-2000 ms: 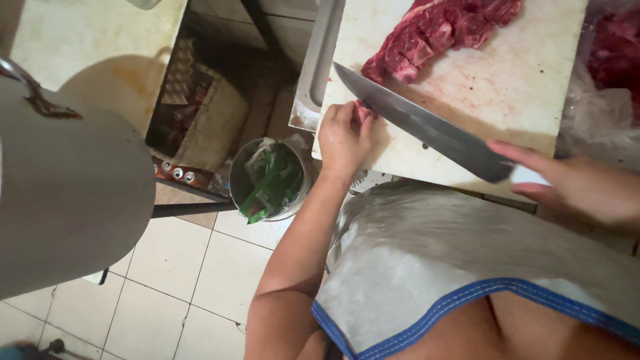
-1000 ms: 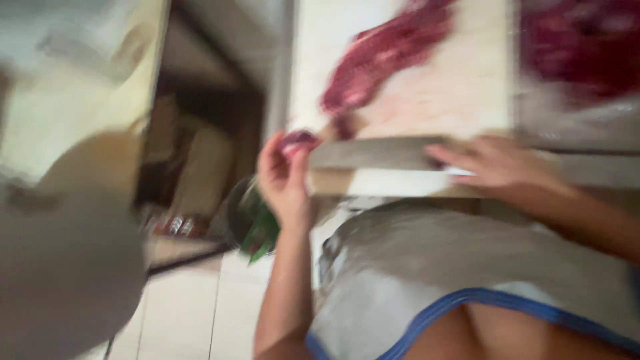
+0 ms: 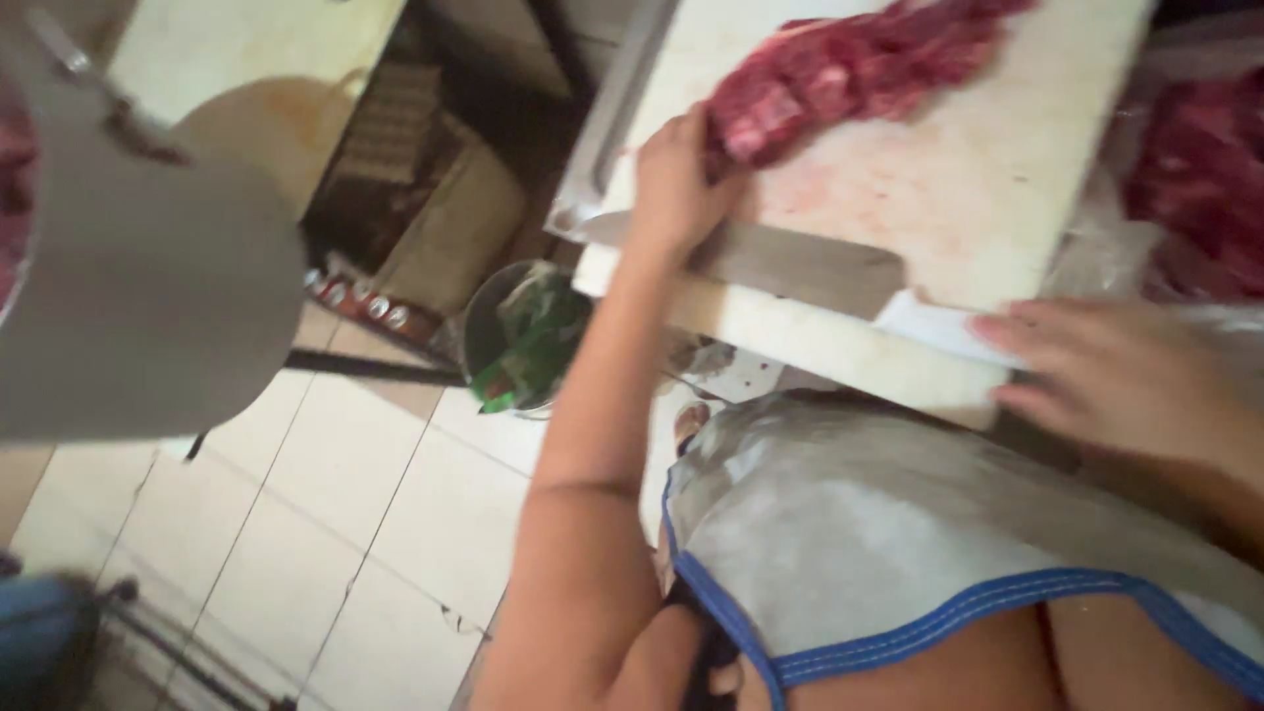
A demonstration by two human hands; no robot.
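A long piece of raw red meat (image 3: 839, 84) lies on the white cutting board (image 3: 987, 188). My left hand (image 3: 681, 183) grips its near left end, fingers curled and thumb at the edge; part of the grip is hidden. A wide-bladed knife (image 3: 805, 265) rests flat along the board's near edge, its blade passing under my left forearm. Its white handle (image 3: 938, 328) points right. My right hand (image 3: 1106, 370) is beside the handle end, blurred, with fingers apart and fingertips at or close to the handle.
A large metal pot (image 3: 168, 286) stands at left, holding something red. Below the board's left corner is a bin (image 3: 528, 331) with green material. More red meat in clear plastic (image 3: 1210, 188) lies at right. A metal tray edge (image 3: 617, 118) shows beside the board.
My left hand, earlier off the board's left edge with a small meat piece, is now at the large piece. The knife, earlier in my right hand, lies flat, and that hand's fingers have spread.
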